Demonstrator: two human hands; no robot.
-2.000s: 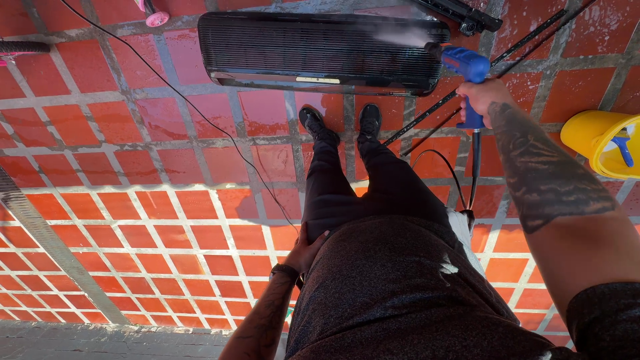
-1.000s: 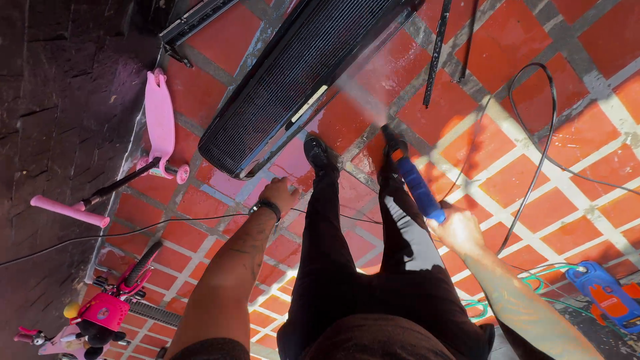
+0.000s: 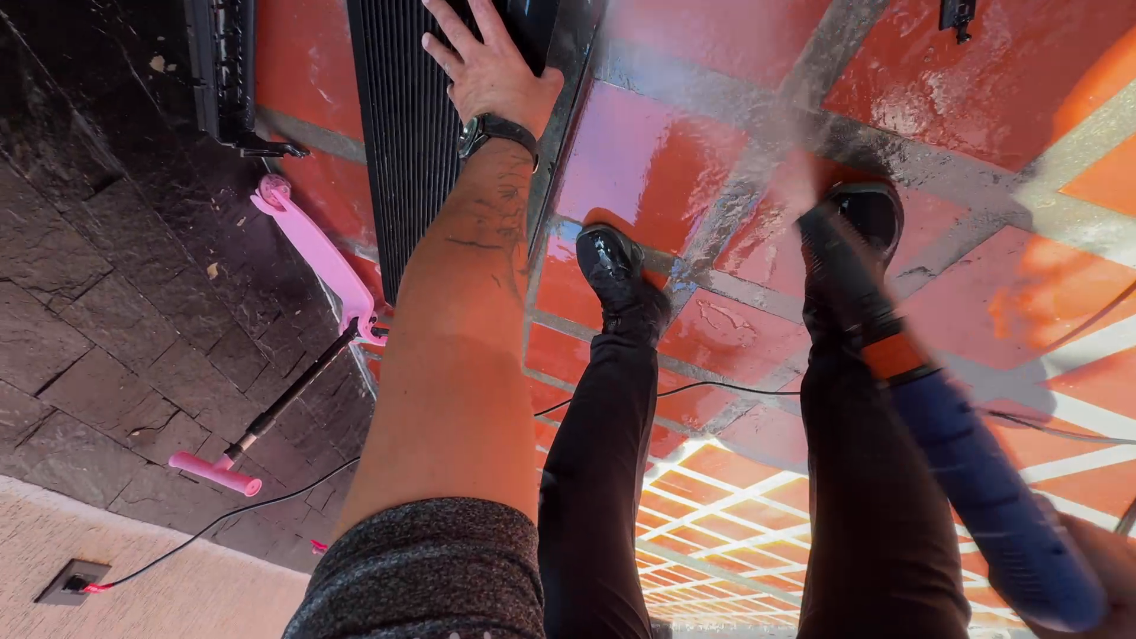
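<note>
With its fingers spread, my left hand [image 3: 497, 80] rests flat on a long black ribbed plastic panel [image 3: 404, 151] at the top centre-left. A dark watch is on that wrist. My right hand [image 3: 1065, 568], blurred and partly cut off at the lower right edge, grips a blue and black pressure washer spray gun [image 3: 967, 461] with an orange ring. The gun's nozzle end is over my right shoe, and spray mist spreads above it over the wet red tiles [image 3: 657, 169]. The trigger is not clear to see.
A pink scooter [image 3: 324, 262] lies left of the panel by a dark stone wall [image 3: 115, 293]. Another black part [image 3: 222, 71] is at the top left. A black cable [image 3: 257, 506] runs from a wall outlet [image 3: 74, 582] behind my legs. My black shoes [image 3: 612, 266] stand on wet tiles.
My left hand, earlier below the panel's end, is now on the panel. The spray gun has stayed in my right hand. The view has turned and come closer to the floor.
</note>
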